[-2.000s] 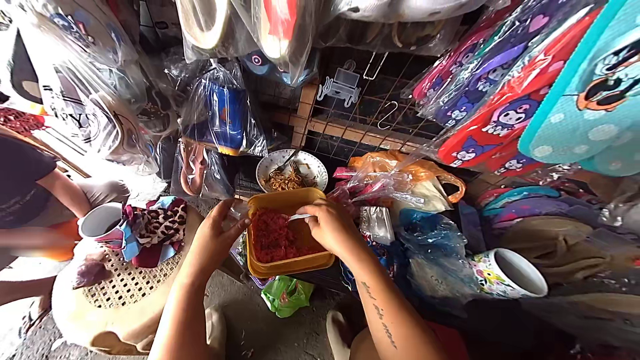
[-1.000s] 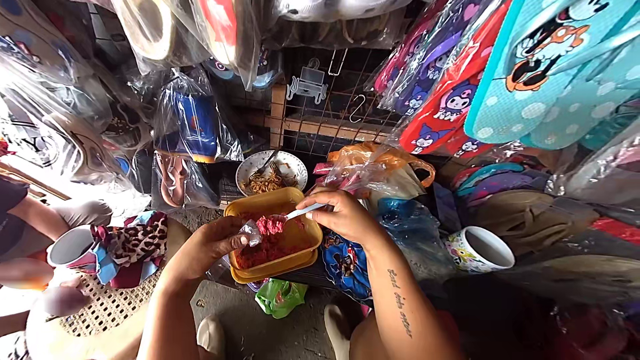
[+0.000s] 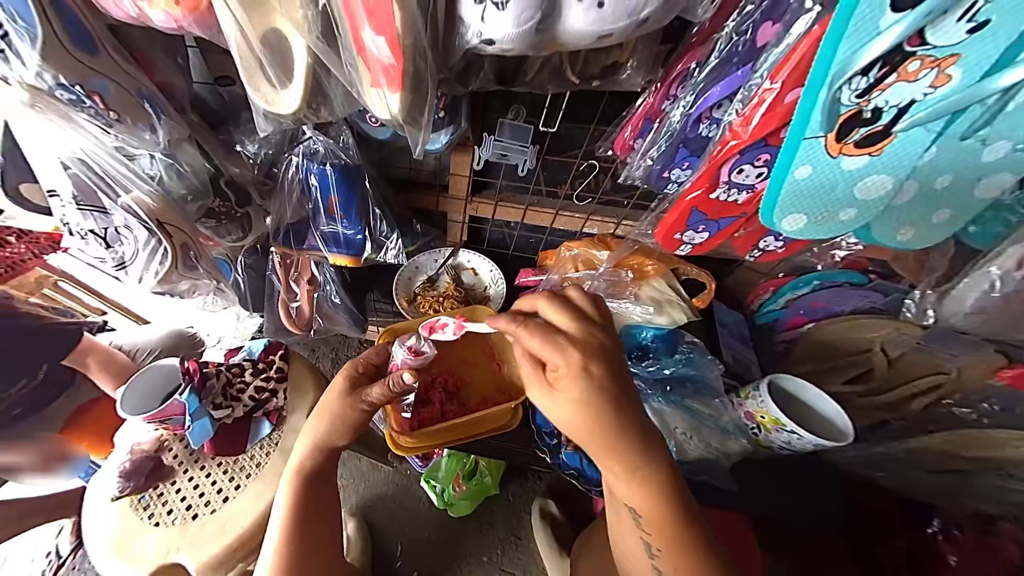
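My left hand (image 3: 356,400) holds a small clear plastic bag (image 3: 413,352) upright by its neck, over the left side of a yellow plastic container (image 3: 512,392). Red-pink shredded or grated food (image 3: 444,396) lies at the bottom of that container. Between the fingers of my right hand (image 3: 572,360) is the handle of a white plastic spoon (image 3: 445,327). Its bowl carries some of the pink food and is right at the mouth of the bag. How full the bag is cannot be told.
Behind the container stands a patterned plate (image 3: 406,280) of noodles with a fork. Right are plastic bags (image 3: 672,384) and a floral cup (image 3: 800,412). A round stool (image 3: 200,480) with cloths and a cup is left, beside another person. Bagged footwear (image 3: 332,204) hangs around; a green bag (image 3: 462,482) lies below.
Two seconds ago both hands were at the container, the spoon down in the pink food. A second ago the spoon was raised with a heap of it; now its bowl is at the bag's mouth.
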